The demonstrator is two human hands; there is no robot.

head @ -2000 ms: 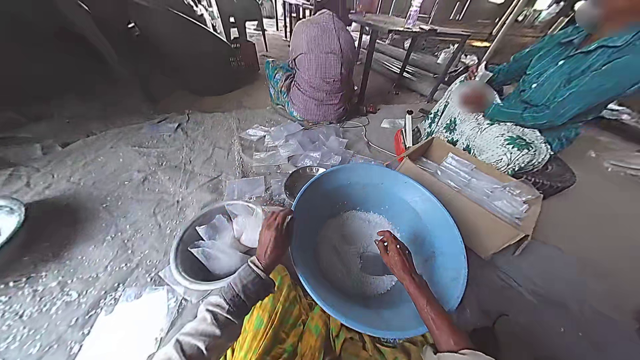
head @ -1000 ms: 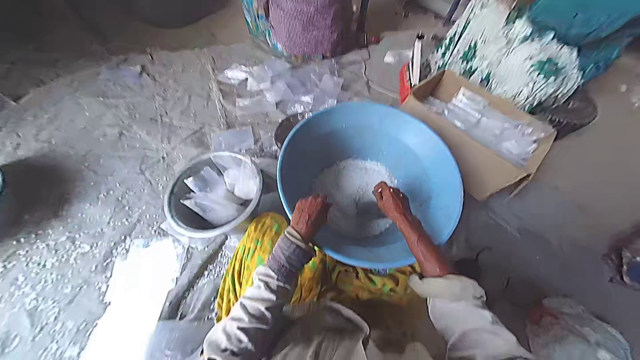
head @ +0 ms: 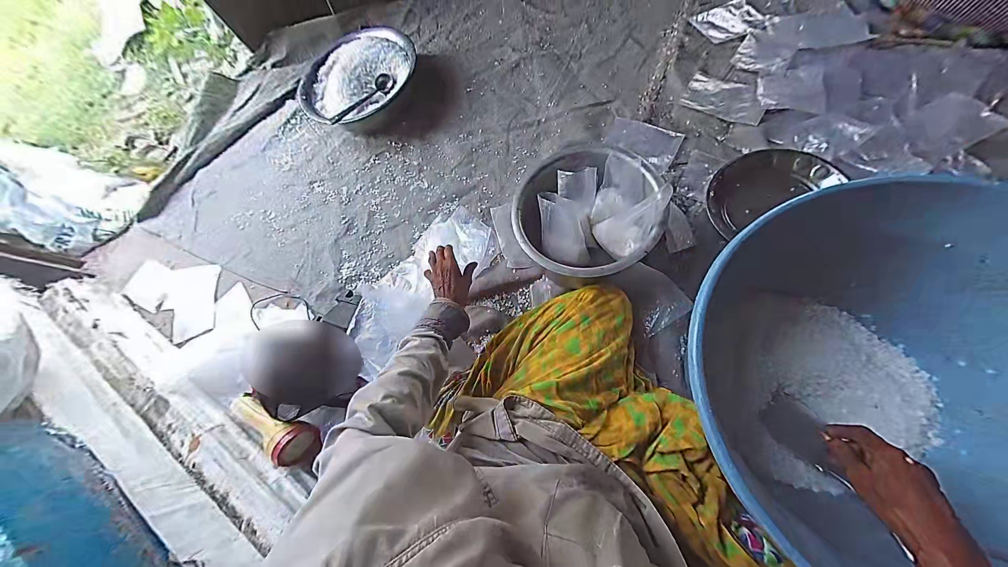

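Note:
My left hand reaches out on a pile of clear plastic bags on the ground, its fingers spread. In the large blue basin at the right, my right hand grips a small scoop, which rests in a heap of white grains. Between my hands, beyond my yellow patterned cloth, a metal bowl holds several filled plastic packets. A dark, shallow steel bowl stands between that bowl and the basin.
Flat plastic packets lie scattered at the upper right. A bowl of white material with a ladle stands at the upper left on a grey ground sheet with spilled grains. At the lower left are a yellow and red container and a blurred round thing.
My left hand has left the blue basin and moved out to the left onto the plastic bags. My right hand remains in the basin. The view has swung left.

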